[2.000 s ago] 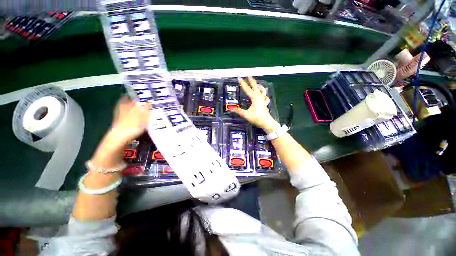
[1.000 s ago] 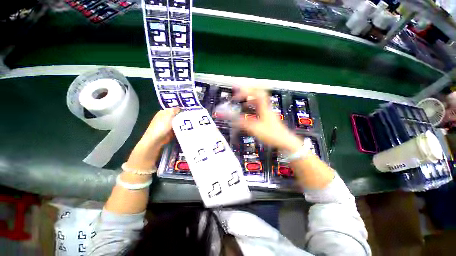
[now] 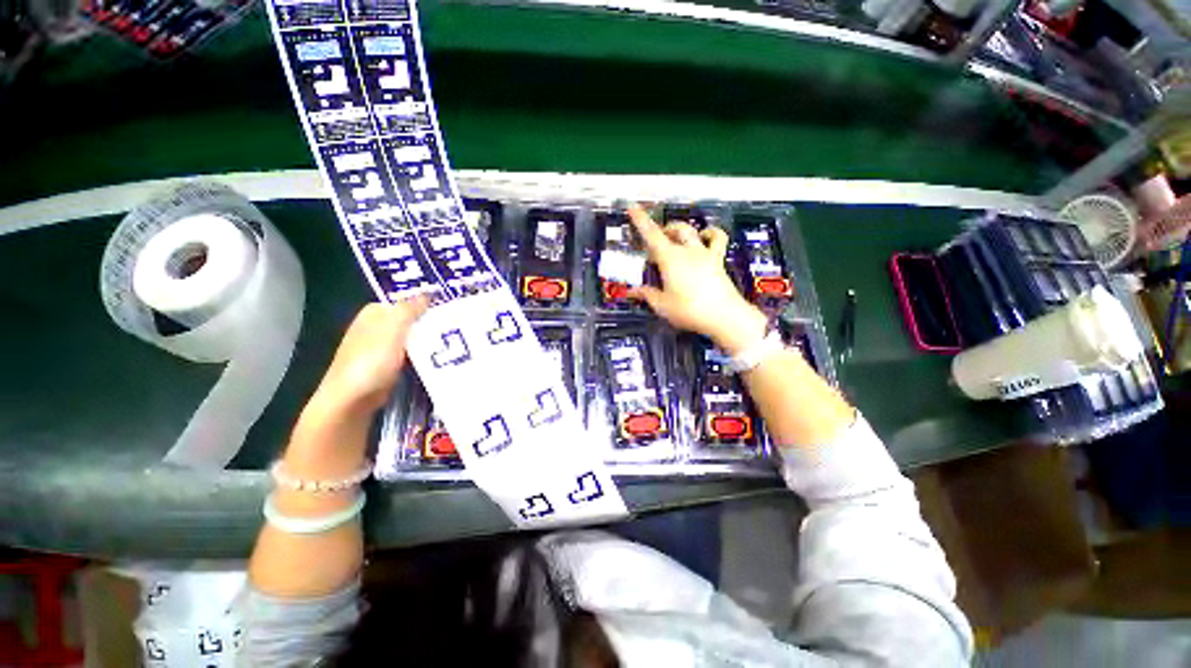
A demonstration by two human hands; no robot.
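My left hand (image 3: 372, 350) grips the left edge of a long label strip (image 3: 379, 157). The strip's upper part has two columns of black labels; its lower part is white with L-shaped outlines and lies over the tray. My right hand (image 3: 688, 277) is over the tray's back row, thumb and index finger spread around a small pale label (image 3: 622, 269) on a black-and-red device. Whether the fingers still hold the label is unclear. The clear tray (image 3: 773, 459) holds two rows of black-and-red devices (image 3: 631, 388); the strip and hands hide some.
A white label roll (image 3: 190, 265) with a loose tail stands left. To the right are a thin dark stick (image 3: 849, 324), a pink-edged phone (image 3: 926, 302), a cream cup (image 3: 1045, 347) on stacked trays (image 3: 1121, 407), and a small fan (image 3: 1097, 230). White-edged green conveyor (image 3: 627, 111) lies behind.
The view has shifted. My right hand, blurred a second ago, is now sharp over a back-row device with a pale label. My left hand still holds the strip.
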